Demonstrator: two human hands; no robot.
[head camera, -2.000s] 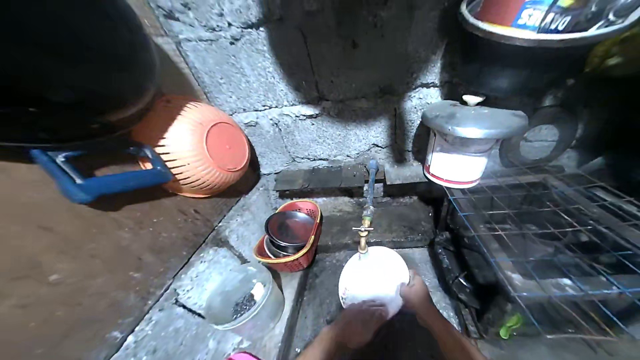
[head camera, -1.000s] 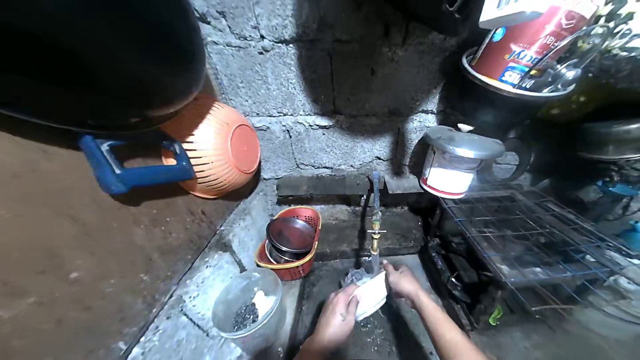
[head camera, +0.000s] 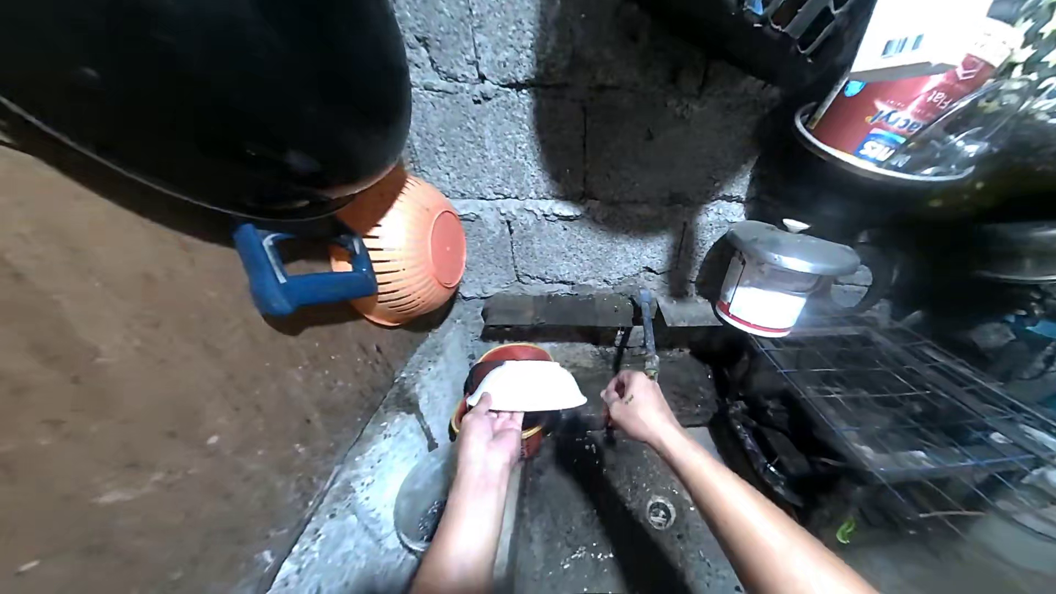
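Note:
A white bowl, tipped with its base up, is in my left hand, which grips its rim from below. The bowl is over a red and yellow basket and hides most of the dark dishes in it. At the tap, on the grey water pipe, my right hand has its fingers curled; the tap handle is hidden behind them. Below my left forearm stands a translucent plastic tub with dark bits inside.
A black pan with a blue handle and an orange colander hang at left. A lidded pot hangs on the block wall above a wire rack. The concrete basin has a drain.
The white bowl has moved left, from under the tap to over the basket, with my left hand. My right hand has left the bowl and moved up to the tap.

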